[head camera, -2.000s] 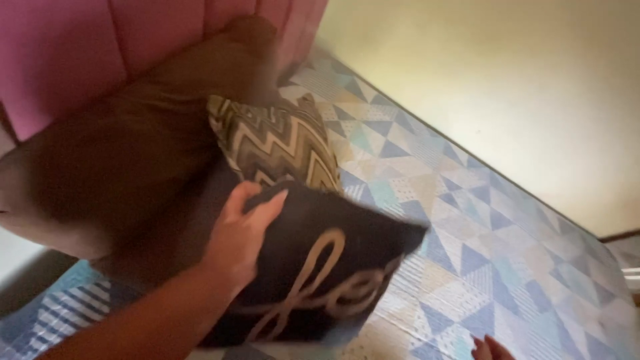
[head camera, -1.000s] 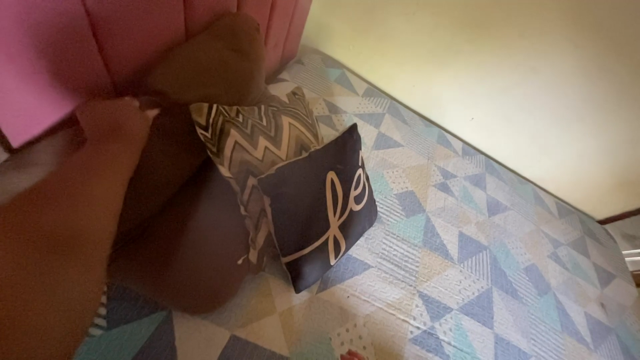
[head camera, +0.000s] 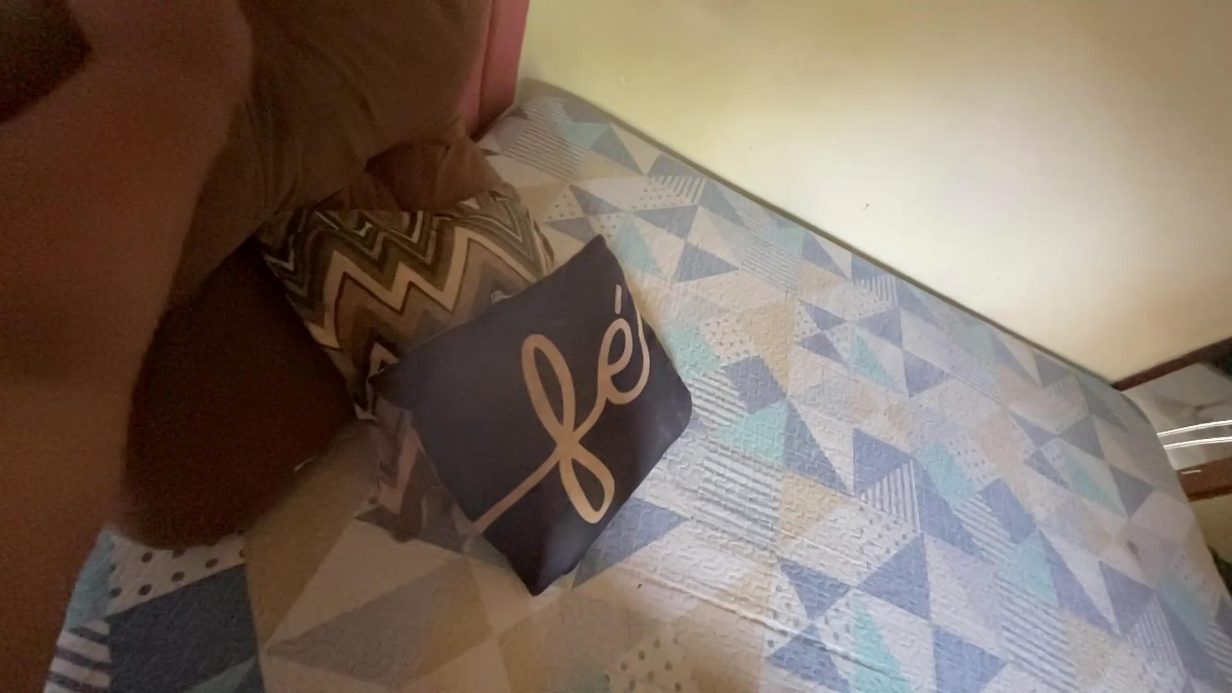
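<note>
A forearm, seen close and blurred, covers the left edge; my left hand is not visible, and neither is my right hand. Beside the forearm, a brown pillow (head camera: 356, 106) stands at the upper left, with another dark brown pillow (head camera: 226, 414) below it. A zigzag-patterned cushion (head camera: 414, 265) rests against the brown pillows. In front of it, partly covering it, a dark cushion with looping light lettering (head camera: 481, 414) leans at a tilt.
A quilted bedspread with a triangle pattern (head camera: 866, 462) covers the bed. Part of a pink headboard (head camera: 499, 72) shows at the top. A pale wall (head camera: 914, 173) runs along the bed's far side.
My left hand was on the dark lettered cushion, then let go of it and moved to the brown pillows; now it is out of sight. The upper brown pillow has shifted.
</note>
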